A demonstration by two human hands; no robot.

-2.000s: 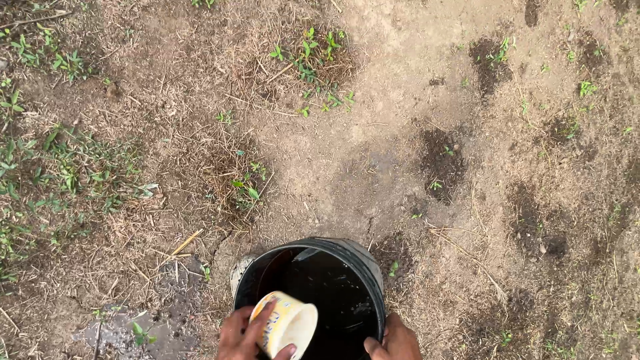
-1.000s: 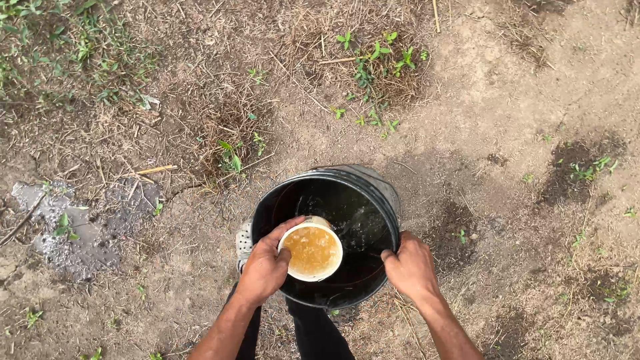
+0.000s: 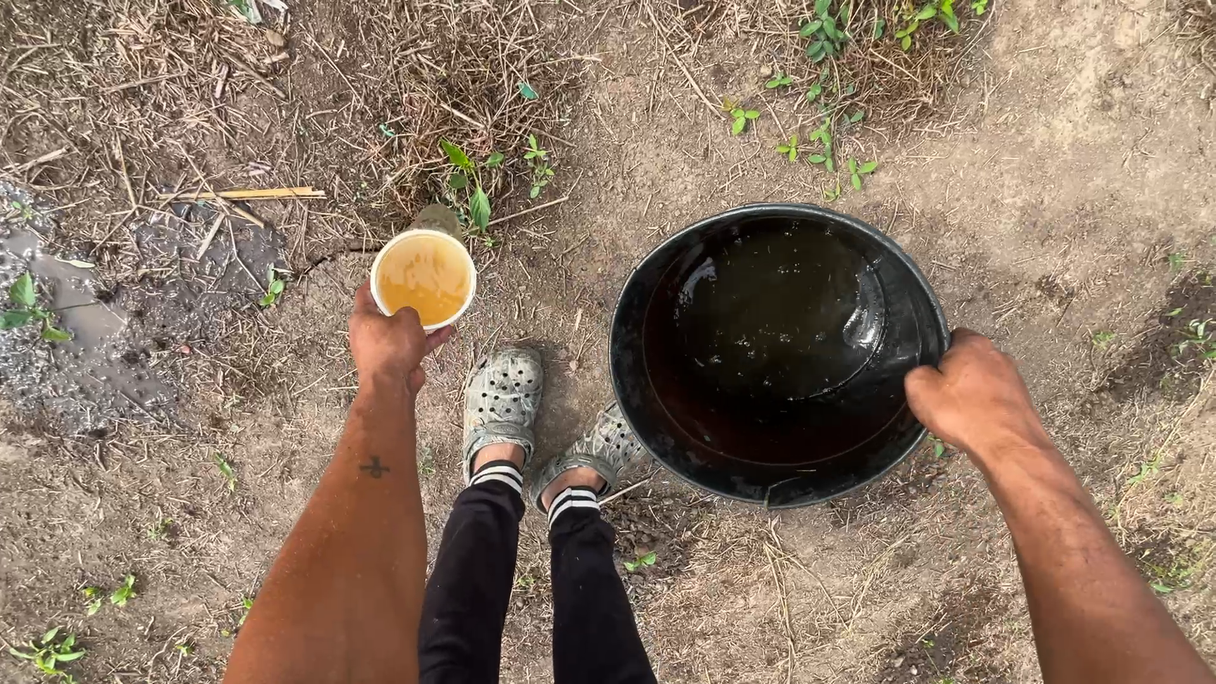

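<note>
My left hand [image 3: 391,344] holds a white-rimmed plastic cup [image 3: 424,277] by its side, with yellowish-brown liquid inside. The cup is upright, to the left of the bucket and apart from it. My right hand [image 3: 971,391] grips the right rim of a large black plastic bucket [image 3: 632,380]. Dark liquid [image 3: 769,313] with small specks and ripples fills the lower part of the bucket. Most of the outer wall of the bucket and its base are hidden from above.
My feet in grey perforated clogs [image 3: 503,399] stand on bare soil between cup and bucket. At the left edge lies a muddy puddle [image 3: 90,318], with a dry stalk [image 3: 249,194] above it. Small green plants [image 3: 823,142] and dry grass grow ahead.
One second ago the cup was over the bucket with liquid in it; now my left hand holds it out to the left. The bucket has moved to the right of my feet, still in my right hand.
</note>
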